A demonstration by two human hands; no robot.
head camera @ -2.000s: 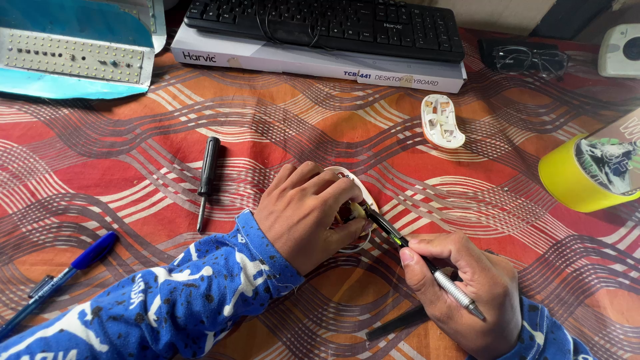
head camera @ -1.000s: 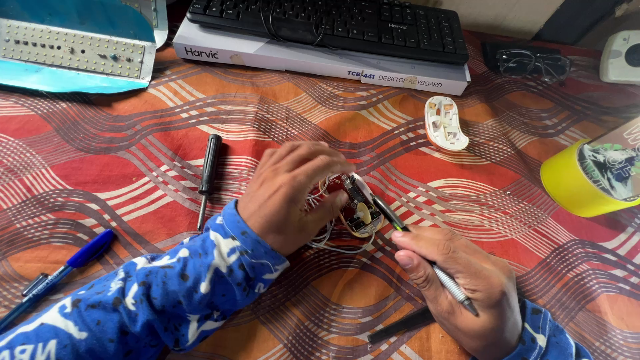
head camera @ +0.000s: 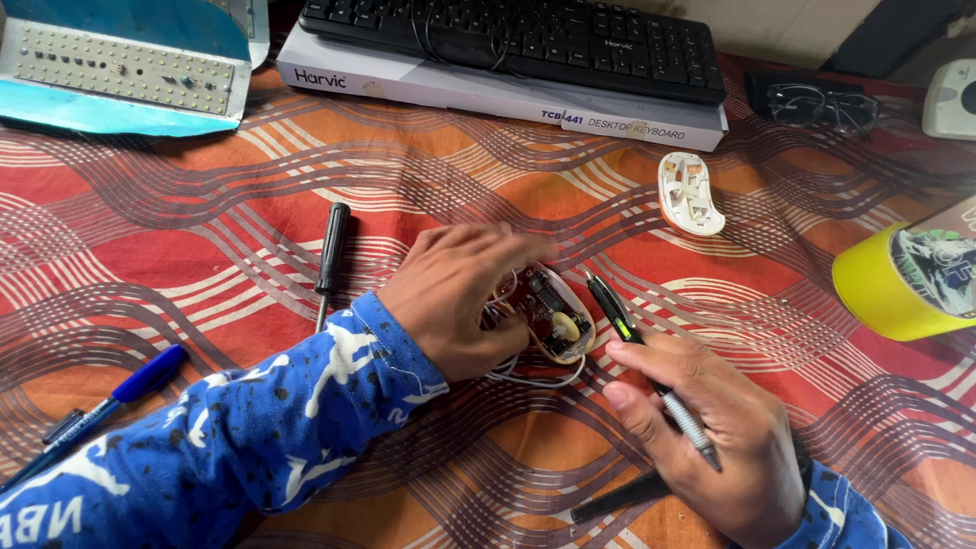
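An opened computer mouse (head camera: 563, 314) lies at the middle, its circuit board and yellowish scroll wheel bare, a white cable (head camera: 545, 381) looping below it. My left hand (head camera: 461, 301) is over the mouse's left side, slightly blurred; its thumb touches or nearly touches the wires, and the fingertips partly hide them. My right hand (head camera: 709, 427) holds a ballpoint pen (head camera: 614, 309) with a silver grip, its clip end pointing up beside the mouse's right edge. The white mouse cover (head camera: 688, 194) lies apart at the upper right, its hollow inside facing up.
A black-handled screwdriver (head camera: 332, 252) and a blue pen (head camera: 114, 400) lie left. Behind are a black keyboard (head camera: 534, 38) on its box (head camera: 473, 99), an LED panel (head camera: 122, 72) and eyeglasses (head camera: 823, 110). A yellow container (head camera: 877, 286) stands right; a black object (head camera: 619, 496) lies near my right hand.
My left hand has shifted from over the mouse to its left side, exposing the circuit board. The pen in my right hand has moved off the mouse to just beside its right edge.
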